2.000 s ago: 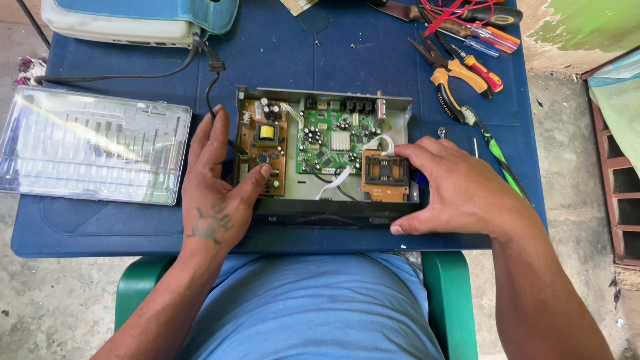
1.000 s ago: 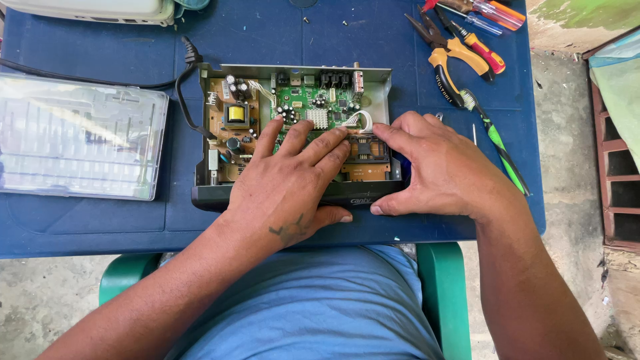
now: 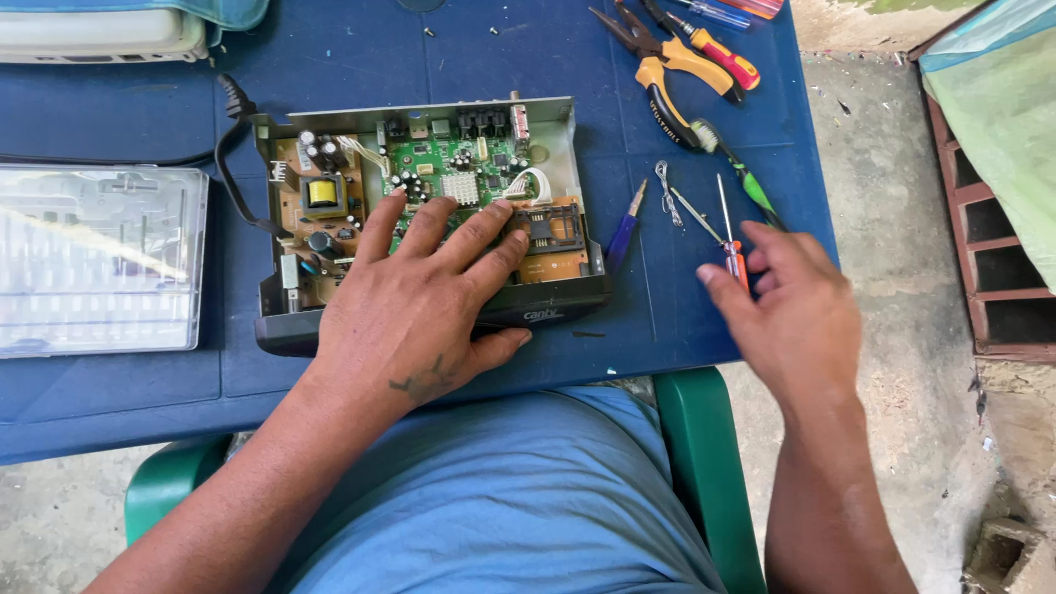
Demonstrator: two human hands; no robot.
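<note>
An open set-top box (image 3: 437,318) lies on the blue table, its green circuit board (image 3: 487,161), brown power board (image 3: 330,223) and card reader board (image 3: 549,235) exposed. My left hand (image 3: 421,264) rests across the box, fingertips over the boards and thumb at the black front panel. My right hand (image 3: 784,305) is off the box, thumb and fingers around the handle end of a small red screwdriver (image 3: 734,260); whether it grips the handle cannot be told. Near it lie a blue-handled pointed tool (image 3: 627,231), tweezers (image 3: 697,216) and a coil of thin wire (image 3: 667,194).
Pliers (image 3: 660,66), a red-yellow screwdriver (image 3: 726,58) and a green-handled toothbrush (image 3: 752,186) lie at the back right. A clear plastic case (image 3: 99,256) sits left, beside a black power cord (image 3: 235,99). Small screws (image 3: 494,31) lie behind the box.
My right hand has left the box's right end and moved right to the small screwdriver. My left hand, at the box's left end two seconds ago, now lies across its middle.
</note>
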